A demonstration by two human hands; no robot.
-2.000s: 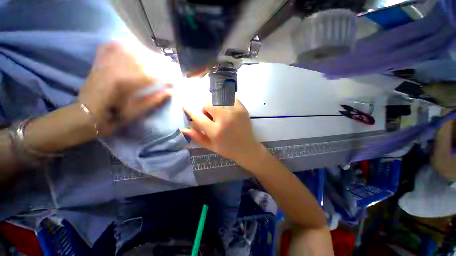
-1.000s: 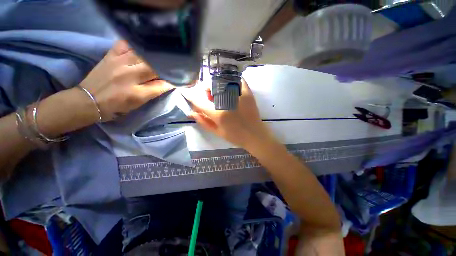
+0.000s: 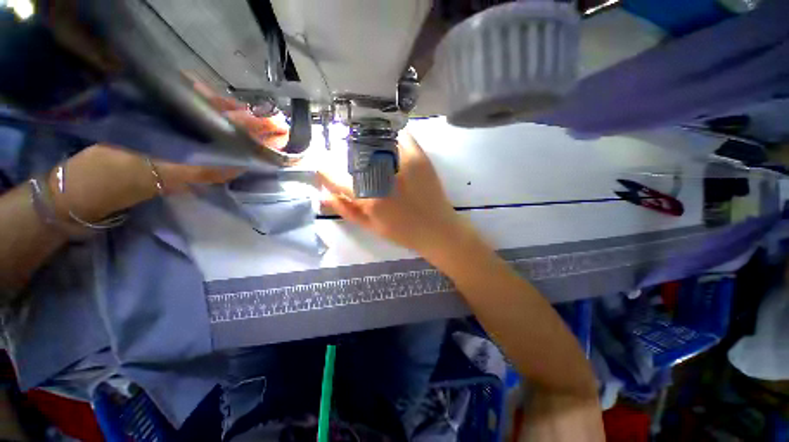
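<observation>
The blue-grey garment piece [image 3: 151,280] lies left of the needle and hangs over the table's front edge. A narrow folded end [image 3: 281,211] lies on the bed below the presser foot area, which is in bright glare. My left hand [image 3: 221,142] is on the cloth left of the needle, partly hidden by a dark blurred machine part. My right hand [image 3: 402,203] is at the cloth's right edge, its fingertips near the needle, partly behind the knurled grey knob [image 3: 374,173]. Whether its fingers grip the cloth cannot be told.
Red-and-black thread snips [image 3: 651,198] lie on the bed at right. A pale ribbed dial [image 3: 510,65] and purple fabric strip [image 3: 675,73] are at upper right. A ruler [image 3: 329,292] runs along the front edge. Blue baskets [image 3: 679,332] and a green stick [image 3: 327,393] are below.
The folded end has flattened and moved up toward the needle. My left hand has shifted slightly up and right, behind the blurred machine part. My right hand stays near the knob. The view has shifted.
</observation>
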